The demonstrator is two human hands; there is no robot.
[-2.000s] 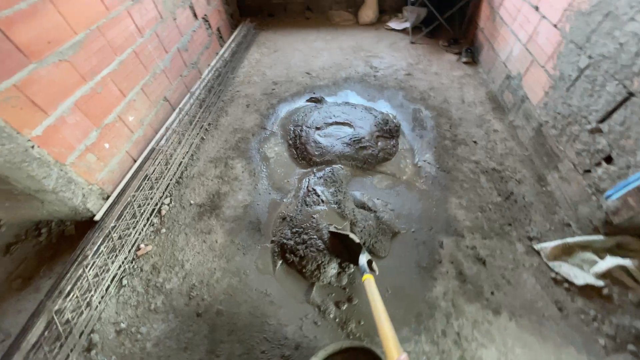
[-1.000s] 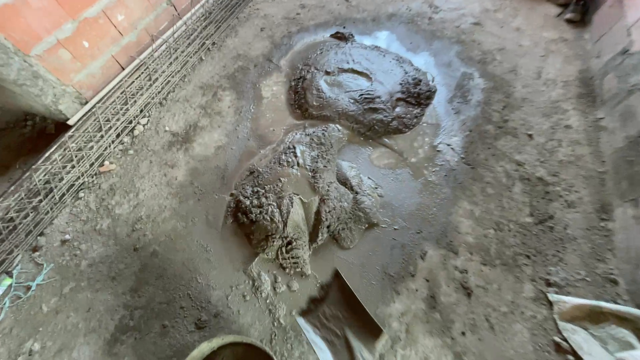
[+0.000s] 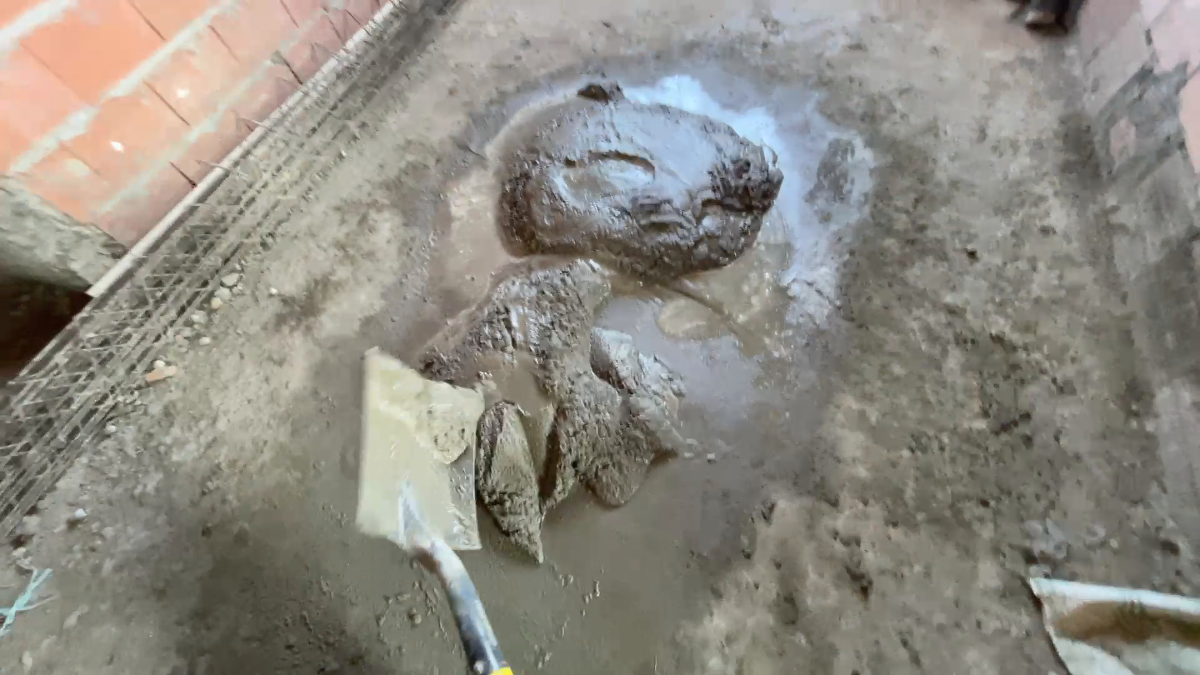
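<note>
A square-bladed shovel (image 3: 417, 459), its blade smeared with grey mortar, lies flat against the left side of the nearer heap of wet mortar (image 3: 572, 384). Its metal socket and the start of the handle run out of the bottom edge. Beyond the nearer heap sits a larger, smooth, rounded mound of wet mortar (image 3: 637, 183), with shiny water around it. Neither my left hand nor my right hand shows, so what holds the shovel is hidden below the frame.
Long steel rebar cages (image 3: 197, 244) lie along the hollow-brick wall (image 3: 141, 84) at left. A dirty sack (image 3: 1125, 623) lies at the lower right. Another wall (image 3: 1144, 150) bounds the floor at right. Small stones lie near the rebar.
The shovel blade has moved from the bottom, in front of the nearer heap, to that heap's left side. A bucket rim seen at the bottom earlier is out of view.
</note>
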